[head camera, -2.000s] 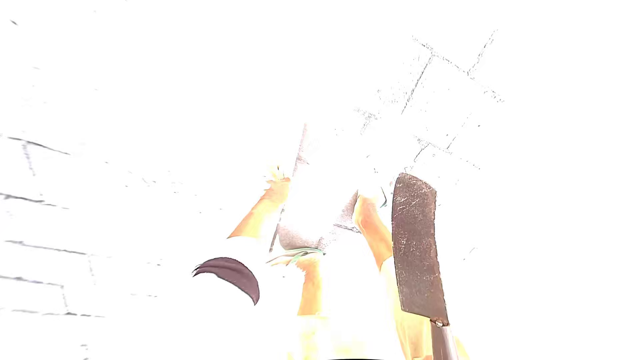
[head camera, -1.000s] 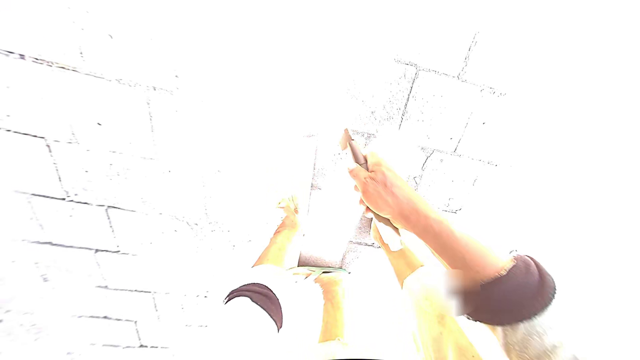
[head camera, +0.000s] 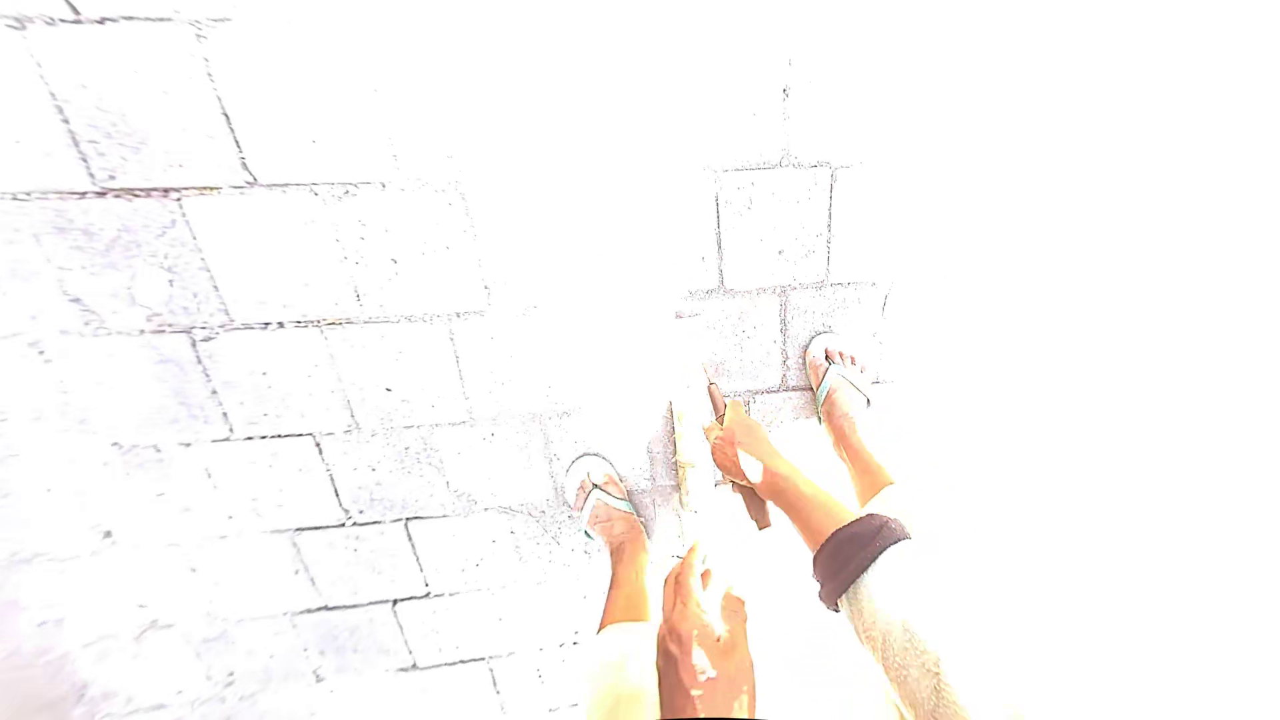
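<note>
My right hand (head camera: 740, 450) is closed around a large knife (head camera: 755, 507) with a brown, rusty-looking blade. Seen nearly edge-on, the knife has one part showing beyond my fingers and another below my palm. Low in the picture, my left hand (head camera: 705, 635) lies back upward, its fingers stretched forward; glare hides whether they grip anything. Just beyond its fingertips, a narrow yellowish edge (head camera: 680, 455), perhaps of wood, runs forward between my feet. Much around both hands is washed out to white.
Rectangular paving blocks (head camera: 275, 380) with dark joints cover the ground. My left foot (head camera: 607, 508) and my right foot (head camera: 840, 383), both in flip-flops with pale green straps, stand on either side of the hands.
Two seconds ago the broad blade showed upright at the right; one second ago my right hand held the knife edge-on. My left hand now shows low in view. The view has shifted.
</note>
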